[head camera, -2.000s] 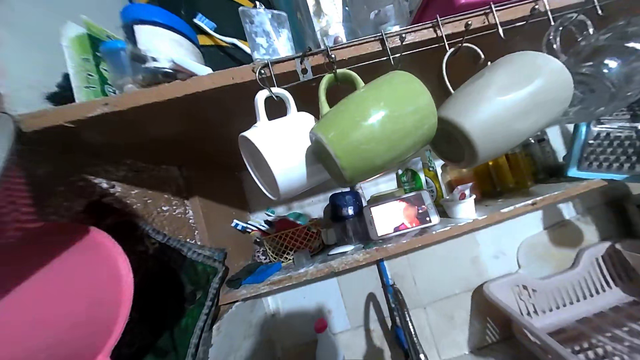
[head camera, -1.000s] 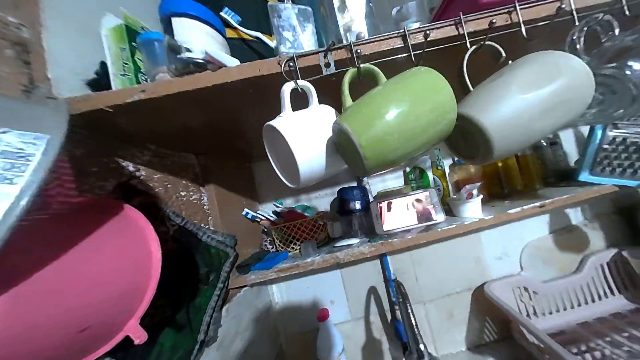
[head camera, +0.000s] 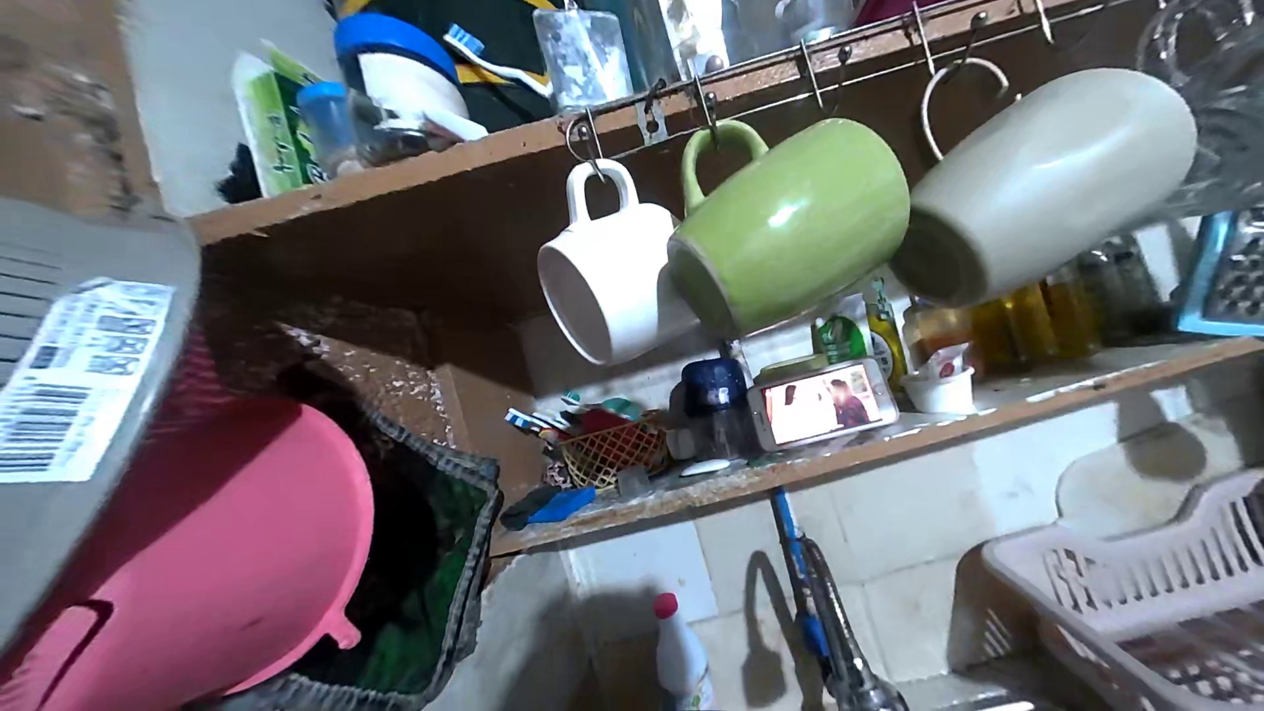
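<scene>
Neither of my hands is in the head view, so what they hold or touch is hidden. A white mug (head camera: 617, 272), a green mug (head camera: 800, 222) and a grey-beige mug (head camera: 1062, 183) hang by their handles from hooks under the upper shelf. On the lower shelf a phone (head camera: 826, 405) with a lit screen leans on its long side, beside a jar with a dark blue lid (head camera: 715, 387) and a small white cup (head camera: 940, 391). A small woven basket (head camera: 614, 450) stands to their left, near several toothbrushes.
A pink plastic basin (head camera: 247, 553) and a grey item with a label (head camera: 89, 395) fill the left side. Below the shelf are a metal faucet (head camera: 839, 622), a white bottle with a red cap (head camera: 681, 652) and a pale dish rack (head camera: 1116, 583). A blue-framed grater (head camera: 1229, 276) hangs at right.
The view has shifted left, so the shelves and mugs sit farther right. More of the grey labelled item and the pink basin now shows. The mugs still hang from their hooks.
</scene>
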